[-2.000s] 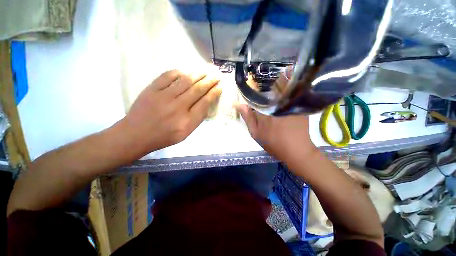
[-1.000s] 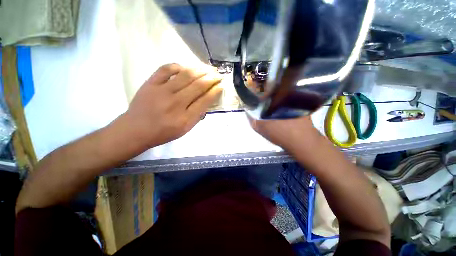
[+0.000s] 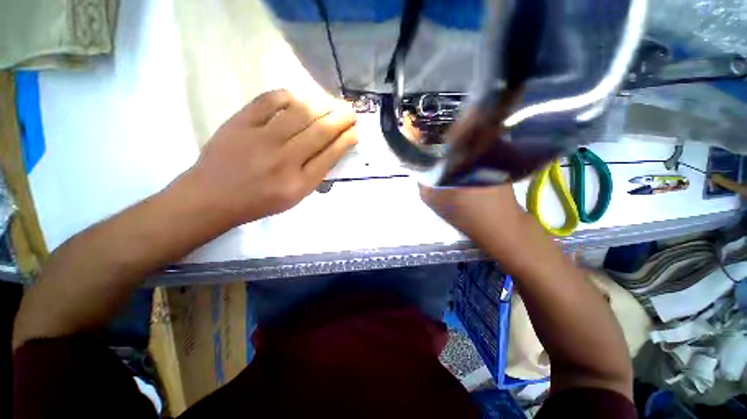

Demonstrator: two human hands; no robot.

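Note:
A cream-beige fabric piece (image 3: 225, 61) lies on the white machine table, left of the sewing machine head (image 3: 368, 57). My left hand (image 3: 274, 155) lies palm down on the fabric, fingertips beside the brightly lit presser foot (image 3: 366, 104). It presses flat and grips nothing that I can see. My right hand (image 3: 467, 204) is at the right of the needle area. Its fingers are mostly hidden behind the glossy dark curved guard (image 3: 541, 106), so its hold cannot be seen. A thin dark thread runs down the front of the head.
Scissors with yellow and green loops (image 3: 578, 192) and small snips (image 3: 658, 183) lie right of my right hand. Folded beige cloth (image 3: 57, 33) is at the upper left. Below the grey table edge (image 3: 328, 266) are a blue crate (image 3: 483, 319), a cardboard box (image 3: 205, 344) and cloth heaps.
The fabric has moved up and away from between my hands, baring the white table and a dark seam line there. My right fingers have gone behind the guard. My left hand stays near the presser foot.

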